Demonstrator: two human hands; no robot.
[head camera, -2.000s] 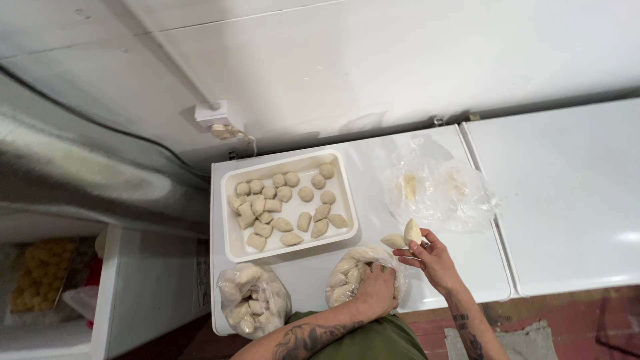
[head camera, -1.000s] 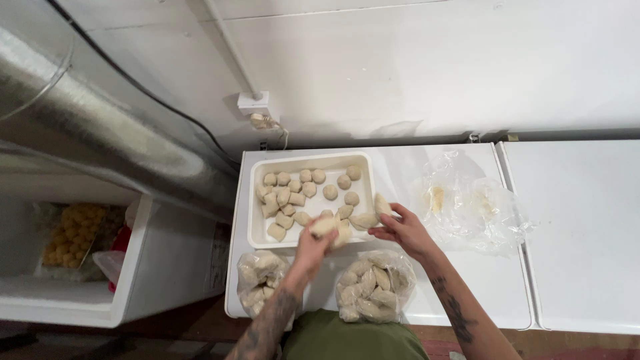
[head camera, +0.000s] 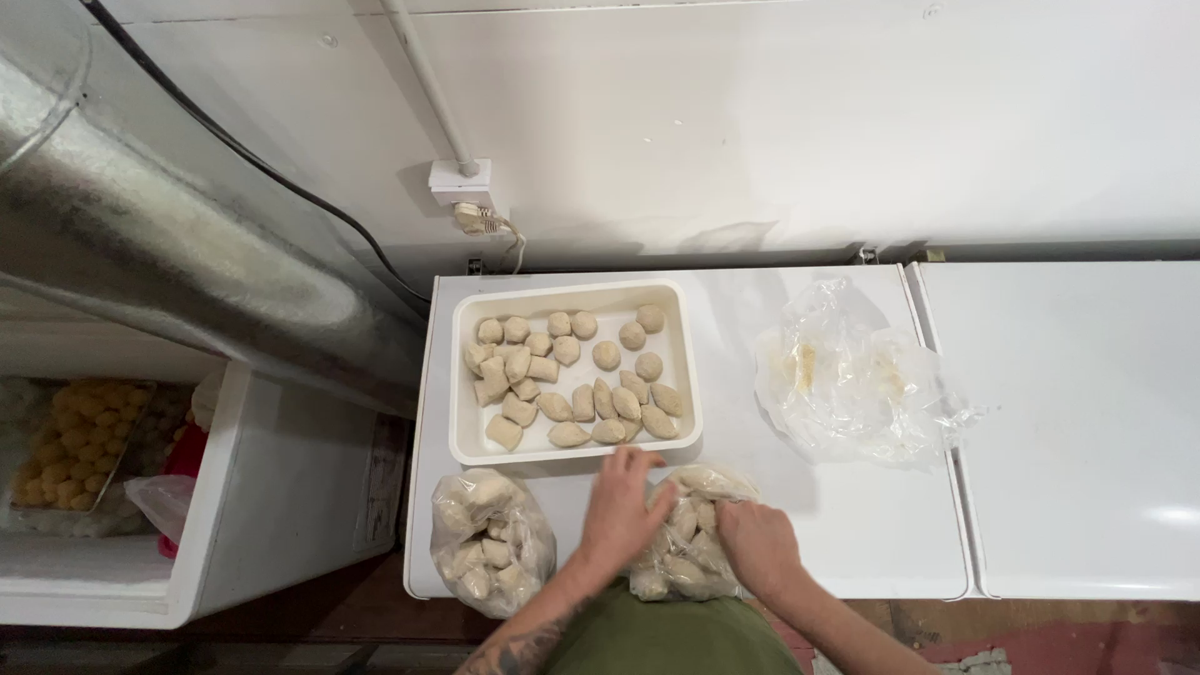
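Observation:
A white plastic tray (head camera: 694, 375) holds many pale, floury dough pieces (head camera: 607, 354), some round, some blocky, some pointed ovals. In front of it, a clear plastic bag of similar pieces (head camera: 689, 567) stands at the freezer's near edge. My left hand (head camera: 626, 511) is at the bag's left side with its fingers spread toward the tray's front rim; no piece shows in it. My right hand (head camera: 757, 544) is at the bag's right side, fingers curled at its mouth; whether it grips plastic or a piece is hidden. A second filled bag (head camera: 492, 544) stands to the left.
The white chest freezer lid (head camera: 872, 525) bears everything. Crumpled clear bags (head camera: 844, 384) lie at its right. Another freezer lid (head camera: 1078, 422) adjoins it. At left are an open freezer (head camera: 202, 534) with yellow food pieces (head camera: 80, 441) and a large metal duct (head camera: 178, 216). A plugged socket (head camera: 459, 178) is behind.
Both hands have moved from over the tray's front right corner back to the right-hand bag. The pieces they held a second ago are no longer in view in them, and more ovals lie there in the tray.

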